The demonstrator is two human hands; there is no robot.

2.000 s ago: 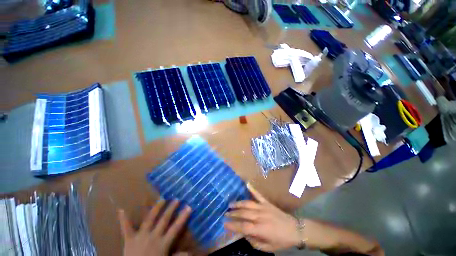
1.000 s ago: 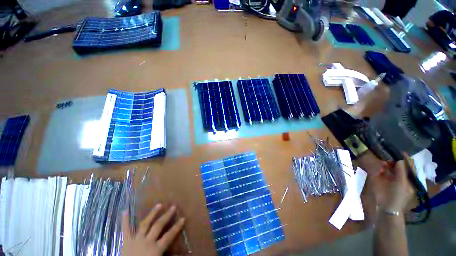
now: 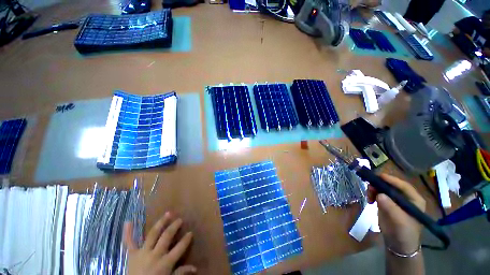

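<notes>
The bright blue solar panel (image 3: 258,215) lies flat on the brown table in front of me, with pale lines across it. My right hand (image 3: 397,207) holds the black soldering iron (image 3: 400,198) like a pen. Its metal tip points up and left, above the table near the small pile of silvery tabbing wire (image 3: 336,185). My left hand (image 3: 160,247) rests at the right edge of the larger silvery wire bundle (image 3: 105,231), left of the panel. Its fingers are apart and it holds nothing.
White strips (image 3: 32,231) lie at the far left. A stack of finished panels (image 3: 141,131) and three dark cell stacks (image 3: 274,107) stand beyond the panel. The iron stand (image 3: 368,142) and fume extractor (image 3: 422,131) are at the right.
My hands have left the panel, which now lies straighter. My right hand went to the stand area and has brought the soldering iron left. My left hand has moved beside the wire bundle.
</notes>
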